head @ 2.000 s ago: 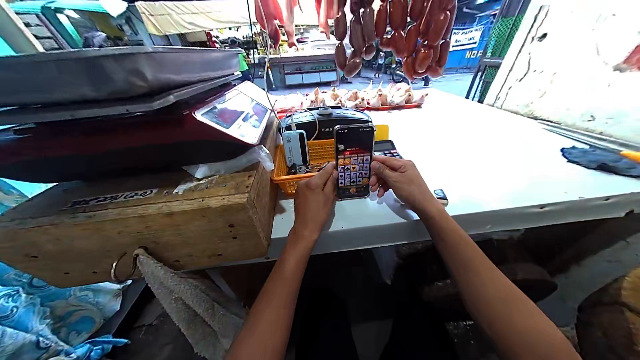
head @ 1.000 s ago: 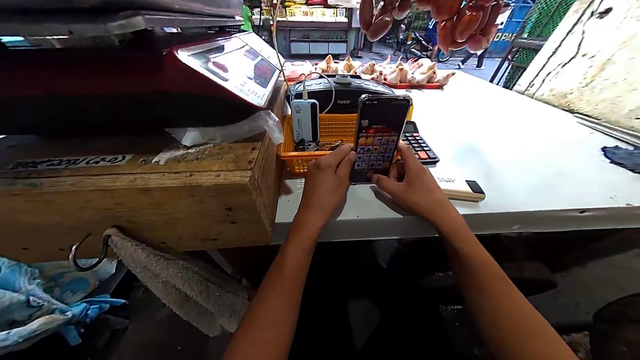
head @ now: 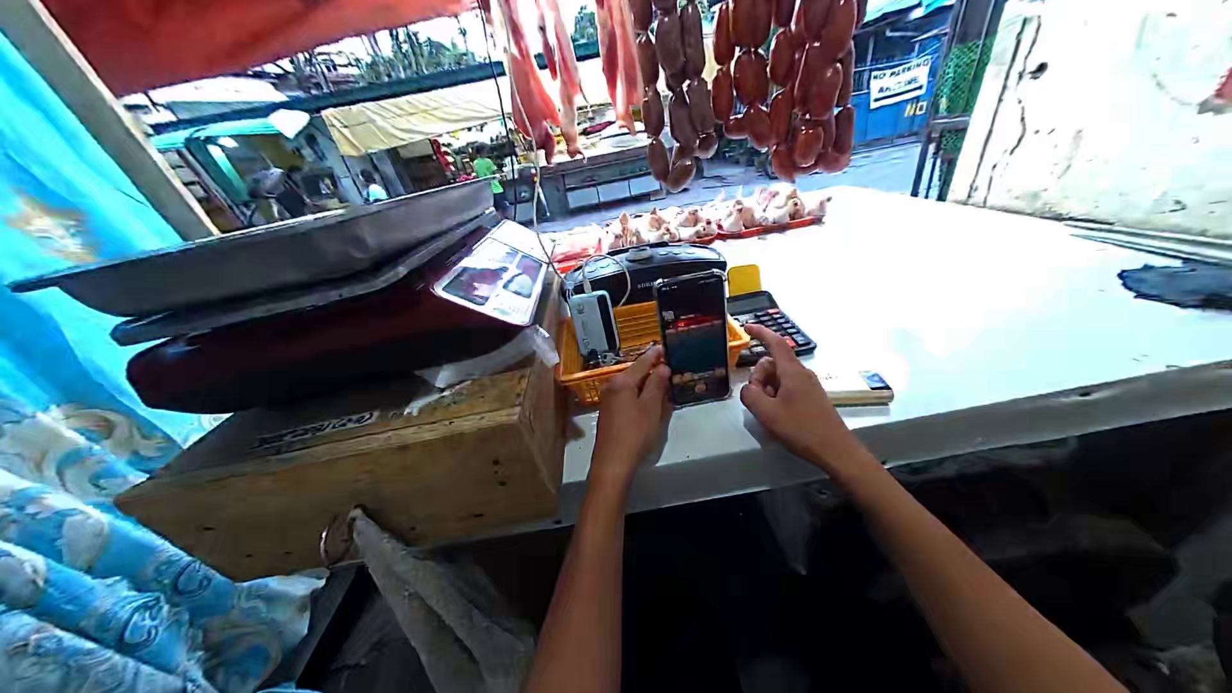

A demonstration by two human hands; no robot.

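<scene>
A smartphone [head: 694,339] with a lit screen stands upright at the counter's front, in front of an orange plastic basket [head: 583,385]. My left hand [head: 632,409] grips its lower left edge. Just right of the phone, my right hand [head: 791,399] holds nothing, its index finger extended and the others curled. Inside the basket are a pale power bank or similar device [head: 594,324] with a white cable and small items too jumbled to tell. A black calculator [head: 773,323] lies behind my right hand. Beside that hand rests a pale pad or box [head: 855,389] with a dark end.
On the left, a red digital scale [head: 327,346] with a metal tray sits on a wooden box [head: 375,481]. A black device [head: 647,268] stands behind the basket. Red trays of raw meat [head: 741,214] line the far edge; sausages [head: 818,87] hang above. A dark cloth [head: 1179,285] lies right.
My right hand has let go of the phone and moved off to its right. The phone's screen shows a different picture. The view has shifted, showing more of the stall and street.
</scene>
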